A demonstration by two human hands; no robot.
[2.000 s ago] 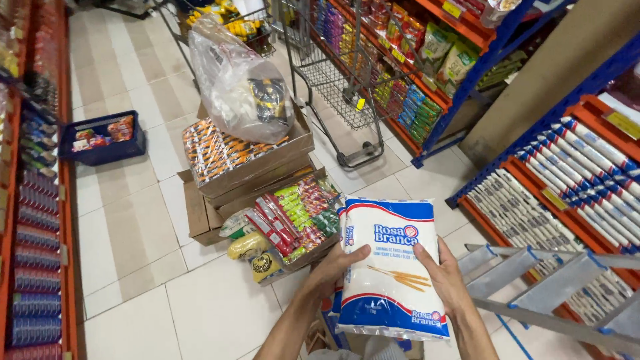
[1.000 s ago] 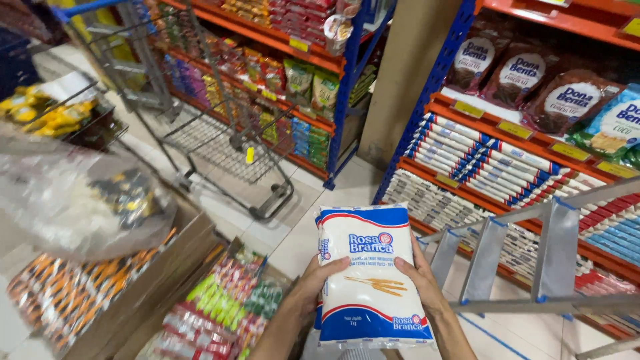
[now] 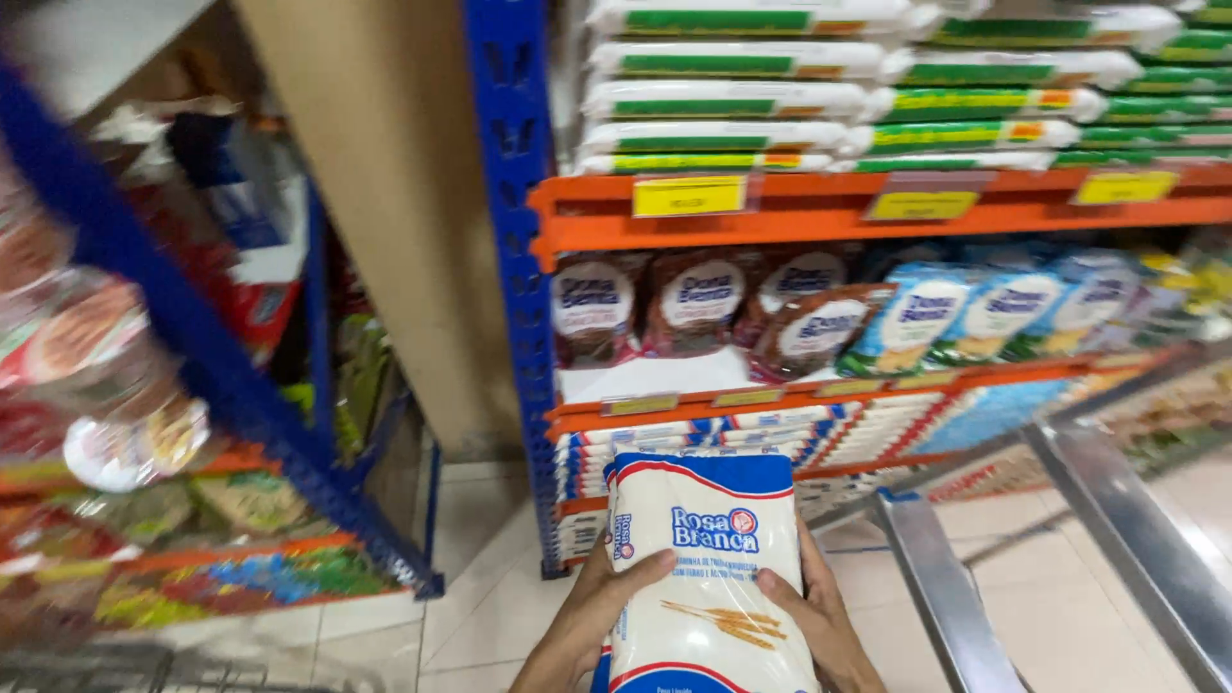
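Two or more white and blue bags of Rosa Branca wheat flour (image 3: 712, 568), stacked together, are held at the bottom centre. My left hand (image 3: 602, 616) grips their left side with its thumb over the front. On the right side my right hand (image 3: 818, 611) holds them in the same way. Just beyond the bags, similar white and blue packs (image 3: 635, 452) lie stacked on a low shelf. The lower end of the held bags is cut off by the frame.
An orange-edged shelf (image 3: 828, 223) bears green and white packs, with brown and blue Dona Benta bags (image 3: 698, 294) below. A metal ladder (image 3: 943, 587) stands at the right. Blue rack posts (image 3: 515, 289) flank a beige column (image 3: 375, 192). Part of a wire cart (image 3: 144, 669) shows bottom left.
The view has swung right and up to the shelves, and the cardboard boxes of goods have left it. Both hands still hold the flour bags.
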